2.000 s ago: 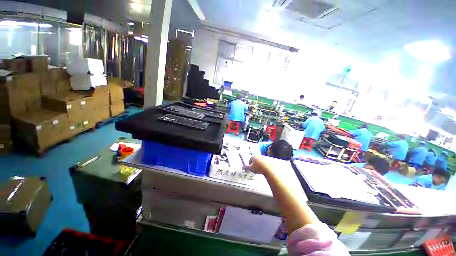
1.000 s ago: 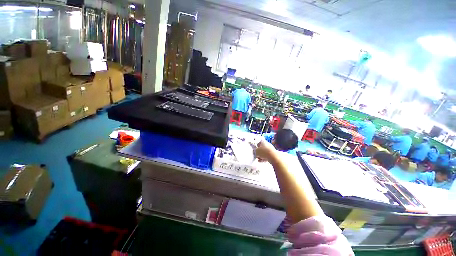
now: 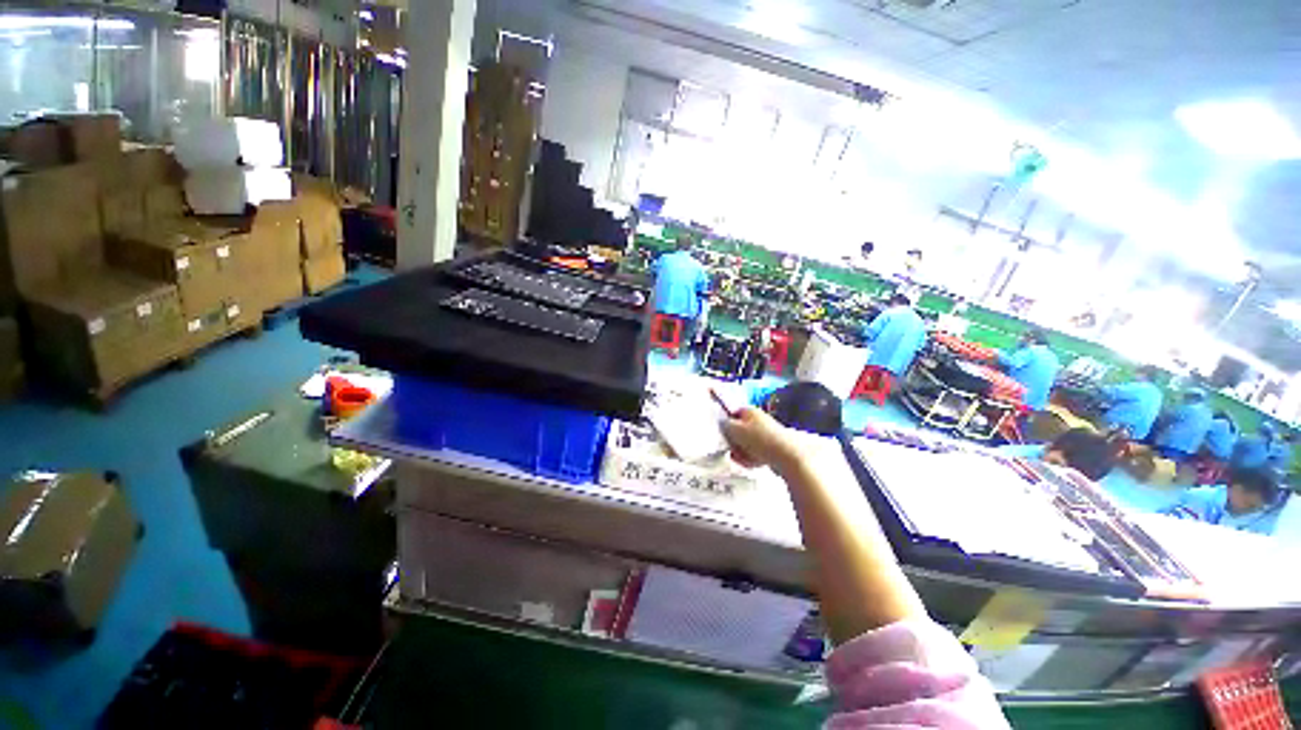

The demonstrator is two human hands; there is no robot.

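My right hand [image 3: 759, 438], bare with a pink sleeve, reaches over the grey-white ledge [image 3: 535, 499]. Its fingers are closed at the right edge of a small white paper [image 3: 688, 425], which looks tilted; the exact grip is blurred. Below it lies printed paper with large black characters [image 3: 682, 475]. To the left, a blue plastic bin [image 3: 492, 425] bears wide black trays [image 3: 478, 342] with flat dark pieces on top. To the right lies a black-edged folder [image 3: 985, 506] with white sheets. My left hand is out of the picture.
A green-topped cabinet [image 3: 278, 442] with an orange roll stands left of the ledge. A carton [image 3: 64, 549] and a red tray [image 3: 236, 677] are low at the left. Cartons are stacked behind. Several workers in blue sit beyond the ledge; one dark-haired head [image 3: 803, 408] is close behind it.
My right hand has moved slightly right and down since two seconds ago, and the small white paper beside it now shows more clearly and at another angle. The view has shifted slightly.
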